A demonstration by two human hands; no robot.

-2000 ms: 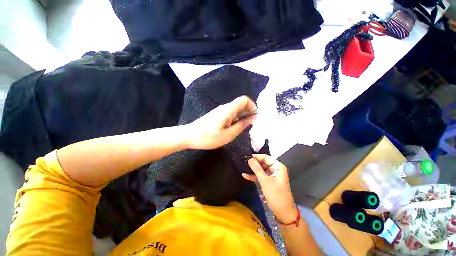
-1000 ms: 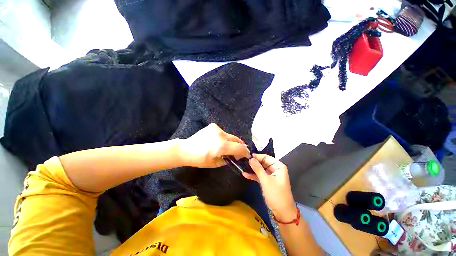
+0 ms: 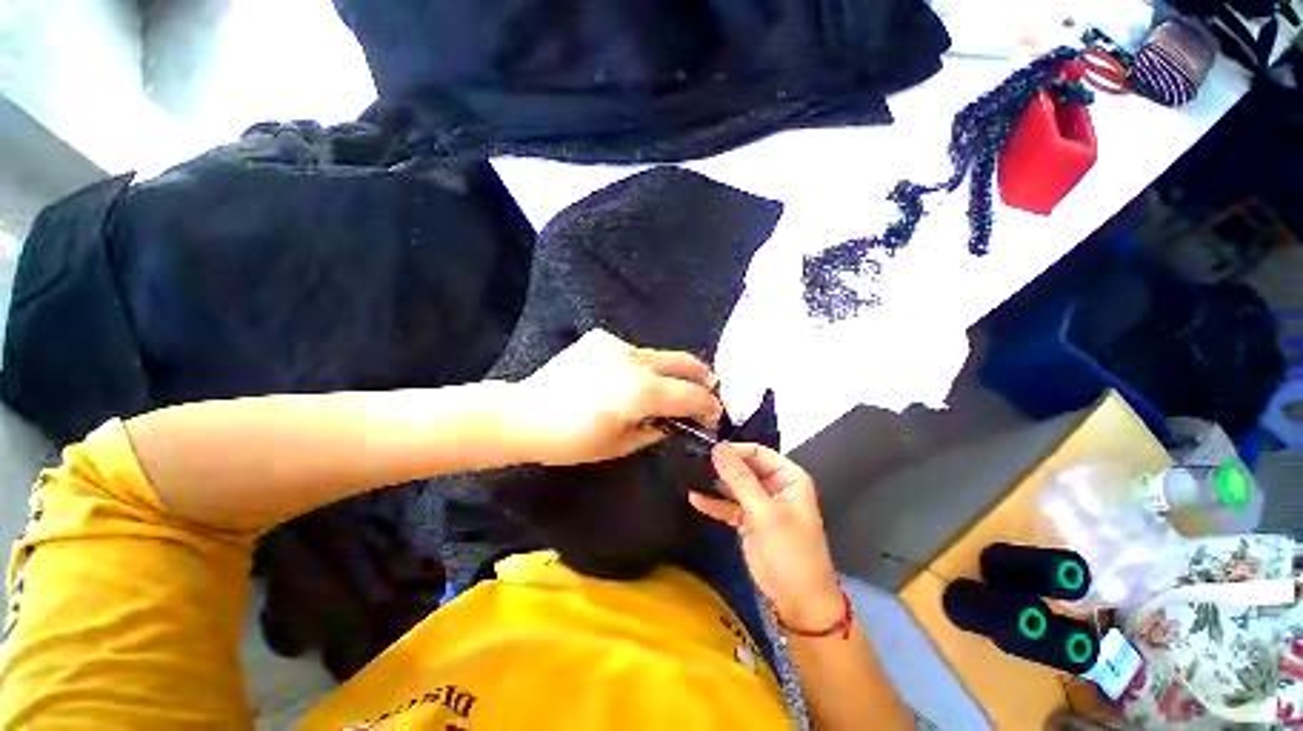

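Observation:
A dark charcoal flecked garment (image 3: pixel 636 257) lies over the lap and the white table's edge. My left hand (image 3: pixel 629 404) is over it, with a small dark metal tool (image 3: pixel 687 427), apparently thread snips, tucked in its fingers. Its fingertips are close to those of my right hand. My right hand (image 3: pixel 765 496) pinches the garment's edge between thumb and fingers. A needle or thread cannot be made out.
Black garments are heaped at left (image 3: pixel 315 286) and stacked at the top (image 3: pixel 643 72). Black speckled strands (image 3: pixel 980 157) lie by a red container (image 3: pixel 1047 154). At lower right are a carton (image 3: pixel 943 571), black thread cones (image 3: pixel 1036 571), a bottle (image 3: pixel 1207 490) and a floral bag (image 3: pixel 1215 628).
My left hand has come down from above the cloth to beside my right hand. Since one second ago it has shifted only slightly. My right hand has kept its pinch near the same spot.

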